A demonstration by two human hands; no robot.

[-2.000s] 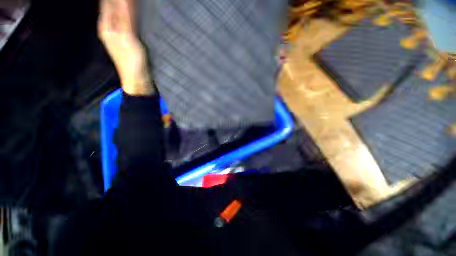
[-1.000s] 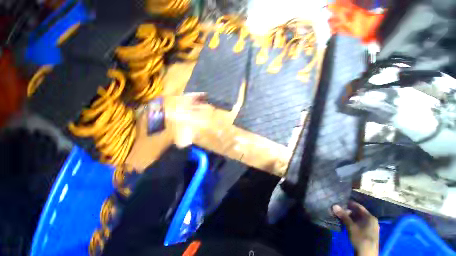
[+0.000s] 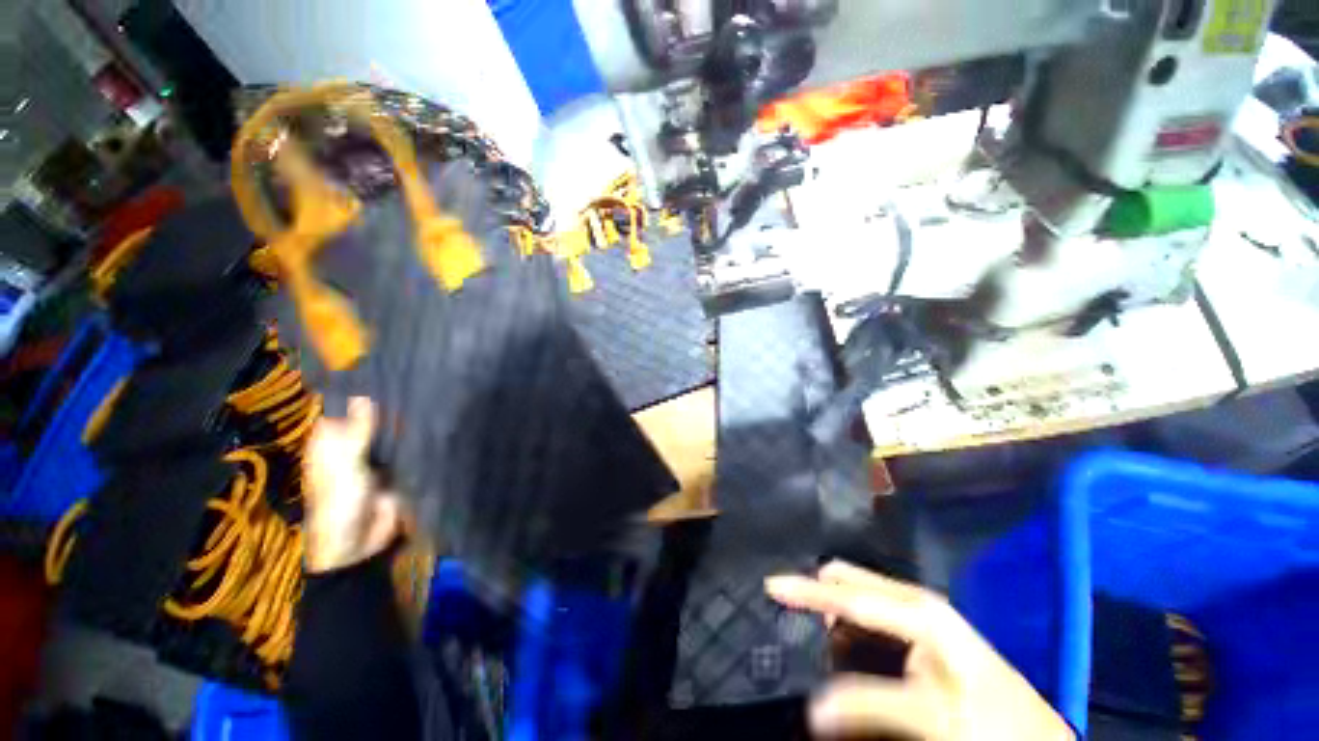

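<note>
My left hand [image 3: 344, 485] grips the edge of a dark patterned bag panel [image 3: 499, 391] and holds it up at centre left. The panel carries yellow-tan handles [image 3: 326, 217] at its top end and is slightly blurred. My right hand [image 3: 919, 659] has its fingers apart at the lower end of a long dark patterned piece [image 3: 774, 377]. Its fingertips are at or just over that piece; whether they touch it is unclear. The piece runs from under the sewing machine's needle area [image 3: 731, 159] down towards me.
The off-white sewing machine [image 3: 1099, 130] stands at upper right with a green band [image 3: 1157, 212]. A blue crate [image 3: 1078, 579] is at lower right. Stacked panels with yellow handles [image 3: 253, 565] are at left. Another panel [image 3: 651, 326] lies behind the held one.
The view has swung right towards the machine. My left hand, empty over the cardboard a second ago, now holds up a panel with handles. My right hand still is at the long piece's lower end.
</note>
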